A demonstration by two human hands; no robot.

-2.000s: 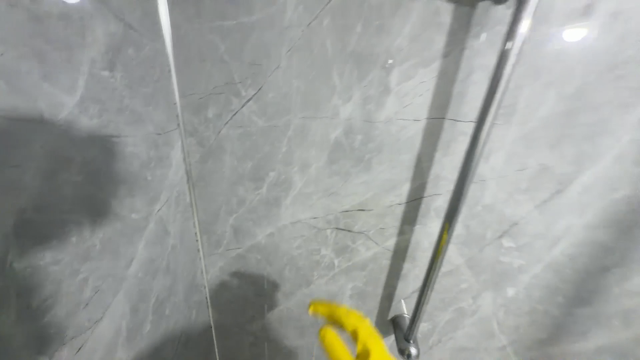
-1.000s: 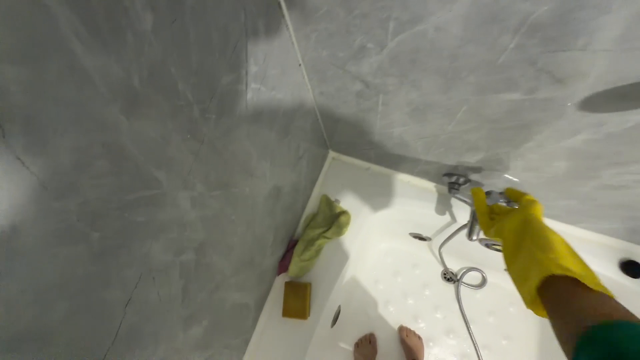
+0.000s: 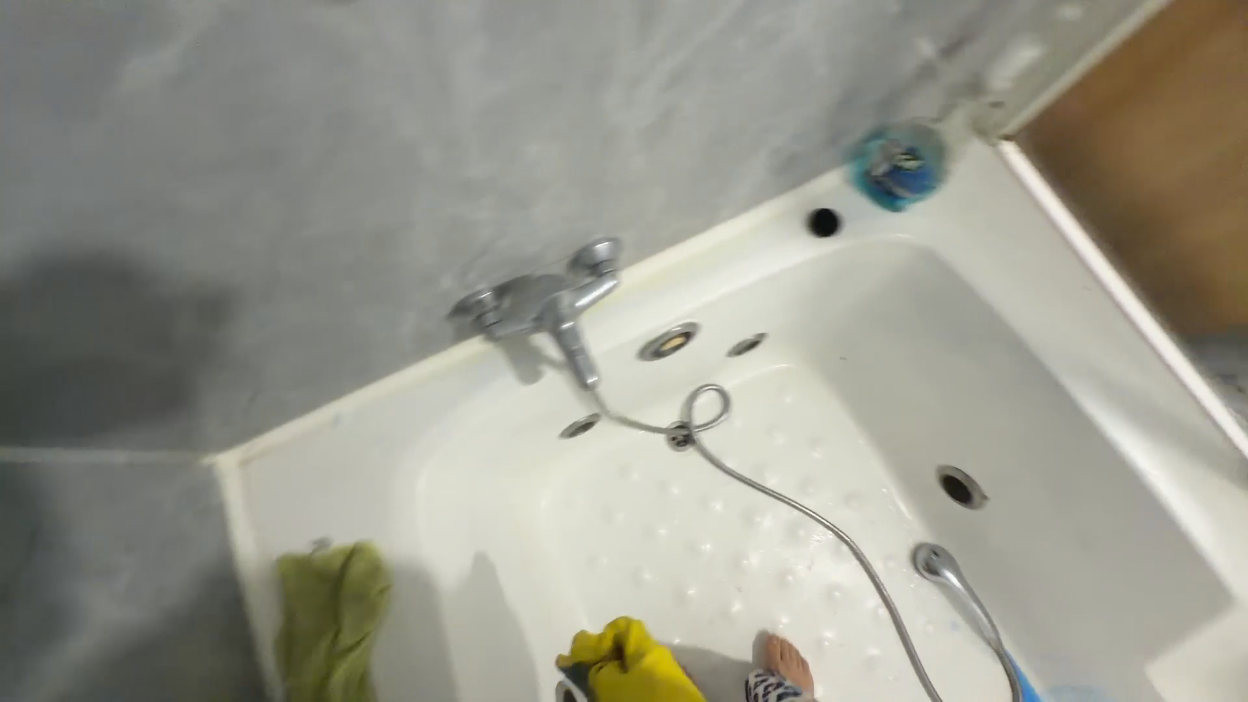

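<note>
My right hand (image 3: 634, 661), in a yellow rubber glove, is at the bottom edge, its fingers curled around a dark item with a pale rim (image 3: 570, 688); the frame cuts off most of that item. My left hand is out of view. Above the glove, a chrome bath mixer tap (image 3: 546, 302) is fixed to the grey marbled wall. From it a metal shower hose (image 3: 819, 522) loops over the drain (image 3: 681, 436) and runs down the white tub floor (image 3: 721, 546). A chrome hand shower (image 3: 936, 563) lies at the tub's right side.
A green cloth (image 3: 331, 619) hangs over the ledge at lower left. In the far corner of the rim sits a blurred blue item (image 3: 897, 168), near a black round hole (image 3: 824, 222). My bare foot (image 3: 786, 663) stands in the tub. Something blue (image 3: 1024, 682) shows at lower right.
My gloved right hand has left the mixer tap, where it was one second ago, and is now low in the view around a dark item. The view has swung to the right.
</note>
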